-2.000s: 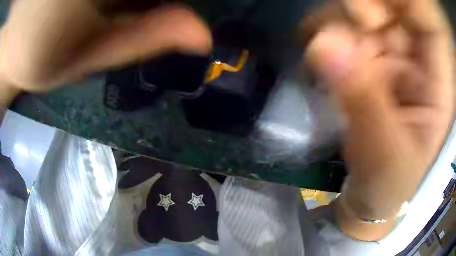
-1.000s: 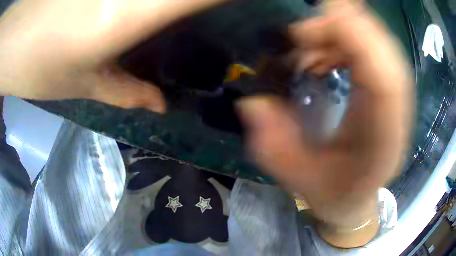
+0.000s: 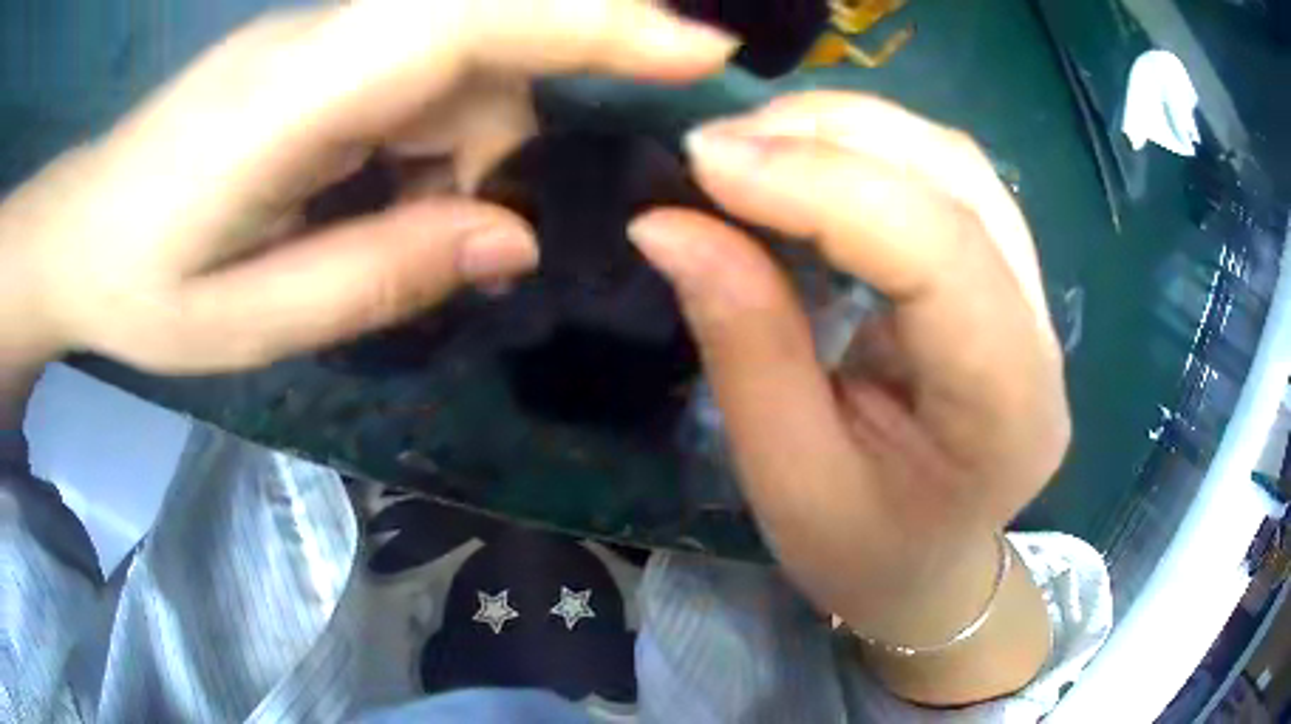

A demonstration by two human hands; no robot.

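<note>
A dark display module [image 3: 578,177] is held between my two hands above the mat, blurred, its outline hard to make out against the dark things below. My left hand [image 3: 269,198] has its thumb tip at the module's left edge, with the index finger stretched out above it. My right hand [image 3: 892,325] has its thumb and index fingertips at the right edge. No orange tail shows on the held module. A black pad [image 3: 595,375] lies on the mat below. Another dark shape, partly hidden, lies below my left hand.
Black screens [image 3: 772,31] with orange tails lie at the far edge. A white scrap [image 3: 1161,102] and a thin dark pointed tool [image 3: 1087,120] are far right on the green mat [image 3: 977,64]. Shiny clear film shows partly behind my right hand. A pale curved rail [image 3: 1203,622] runs along the right.
My right hand has moved left and up to the dark module. My left thumb has risen to its left edge. The screens with orange tails have come into view at the top.
</note>
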